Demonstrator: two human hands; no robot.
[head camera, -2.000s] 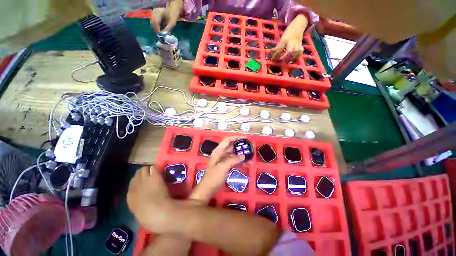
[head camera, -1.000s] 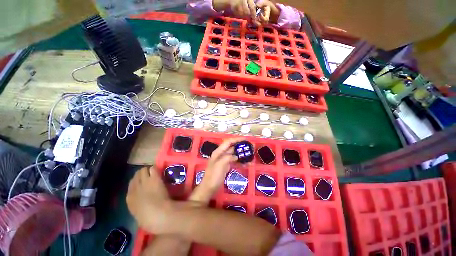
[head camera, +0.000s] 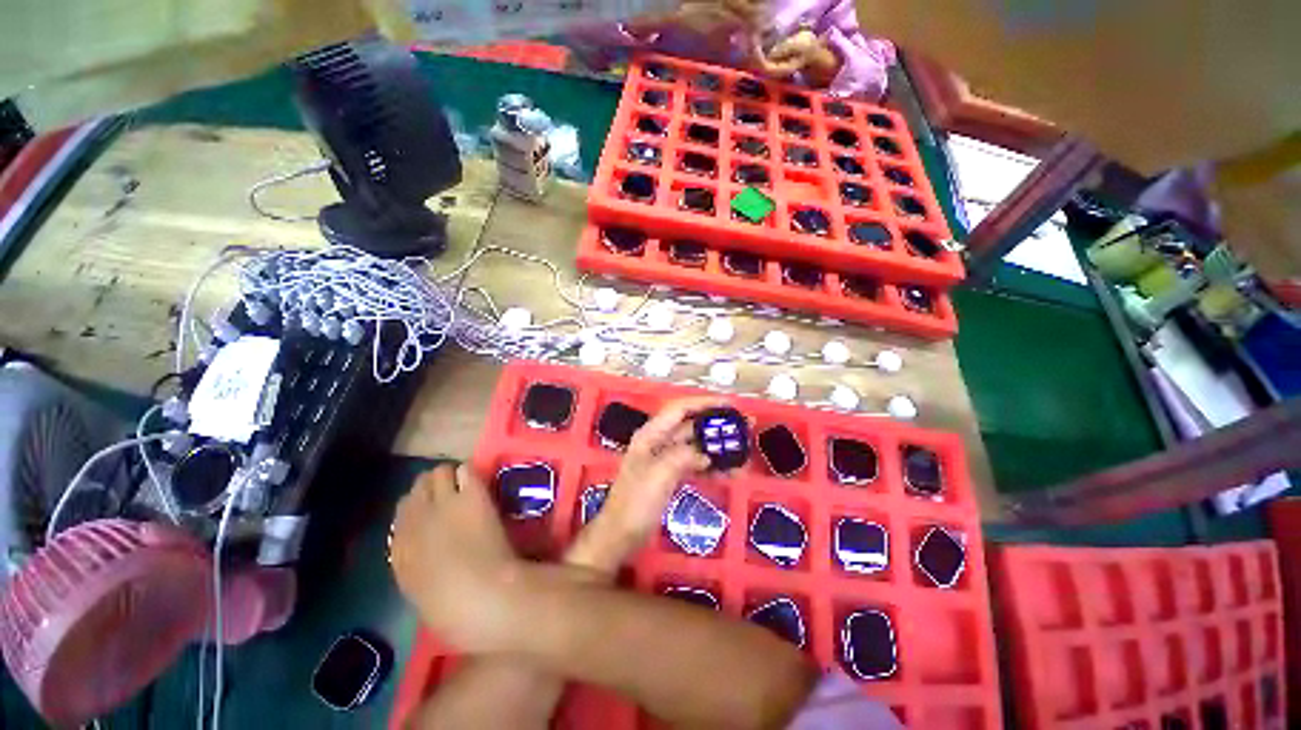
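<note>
My forearms cross over the red working tray (head camera: 935, 606). My left hand (head camera: 649, 471) reaches up over the tray and is shut on a smartwatch (head camera: 722, 438), its screen lit with several pale icons, above the tray's back row. My right hand (head camera: 445, 535) lies at the tray's left edge, fingers bent; its palm and fingertips are hidden. Other smartwatches with dark or shiny screens sit in the tray's pockets, some turned at an angle. One dark smartwatch (head camera: 347, 672) lies loose on the green mat at the lower left.
White charging pucks (head camera: 722, 374) lie behind the tray; tangled cables (head camera: 335, 292) cover a black block at left. A black fan (head camera: 374, 136), bottle (head camera: 521, 150) and pink fan (head camera: 107, 613) stand left. Stacked far trays (head camera: 606, 254) hold watches near a person's hand (head camera: 799, 54). A side tray (head camera: 1141, 613) is right.
The whole view has shifted slightly, scene contents now further right. The loose smartwatch's screen has gone from lit to dark. The other person's hands have drawn back from the far tray. My hands keep their pose.
</note>
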